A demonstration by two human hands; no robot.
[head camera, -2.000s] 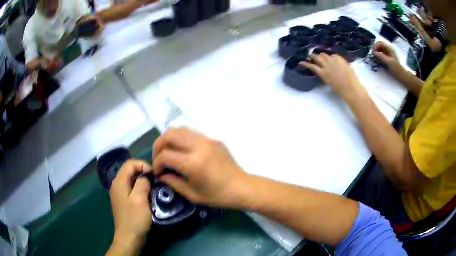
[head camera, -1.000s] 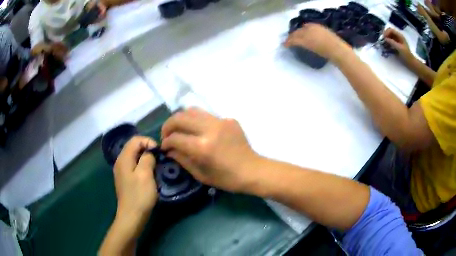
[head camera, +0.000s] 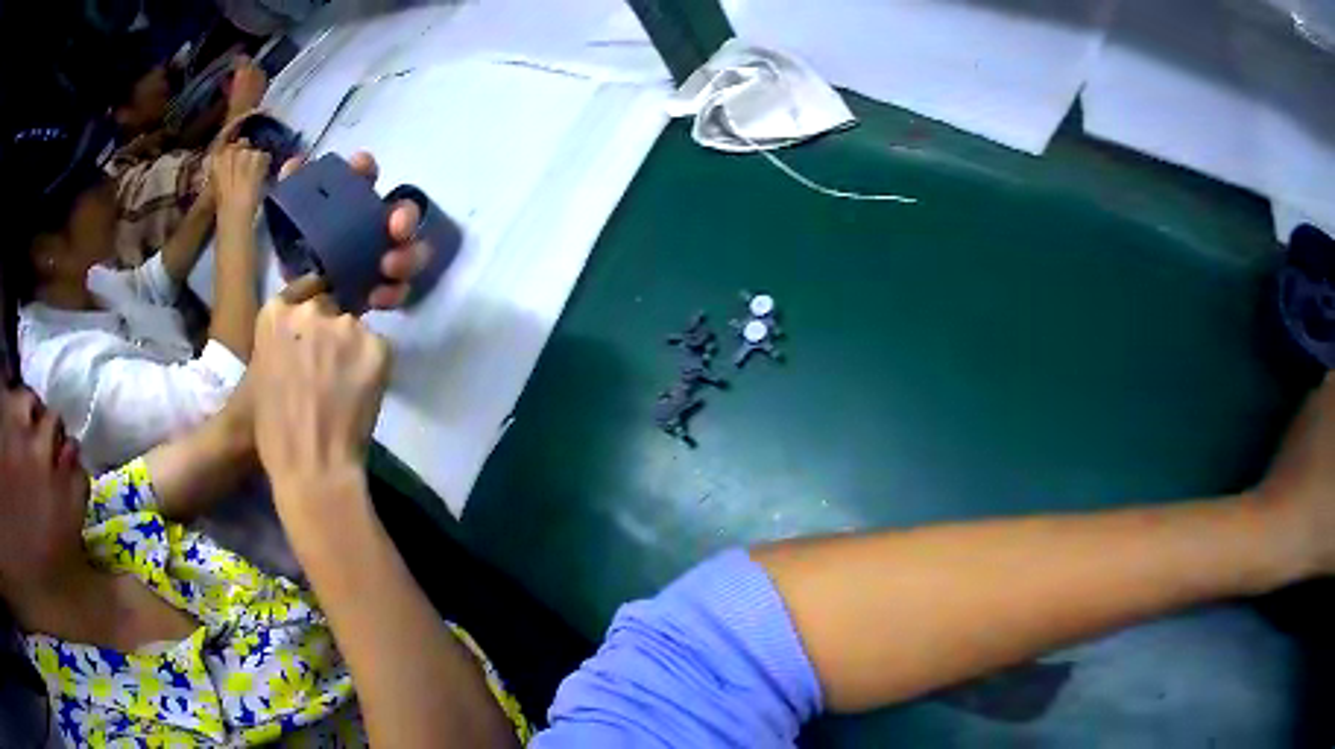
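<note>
My left forearm in a blue sleeve crosses the lower part of the view. Only the wrist and back part of my left hand (head camera: pixel 1307 476) show at the right edge; its fingers are cut off. My right hand is out of the picture. A dark housing (head camera: pixel 1307 300) is cut by the right edge, just above my left hand. A loose cluster of small dark insert parts (head camera: pixel 691 384) lies on the green surface (head camera: pixel 966 366). An insert part with a pale round disc (head camera: pixel 754 332) lies at its upper right, near another pale disc.
At left, a person in a floral shirt holds a dark housing (head camera: pixel 344 220) in both hands over a white sheet (head camera: pixel 505 249). More seated people are behind. A pale bundle (head camera: pixel 769 110) with white cord lies by a green post (head camera: pixel 685 29). White sheets line the back.
The view has swung left. My right hand and the housing under my hands have left the picture. My left hand now shows only partly at the right edge; the insert cluster and floral-shirted person have appeared.
</note>
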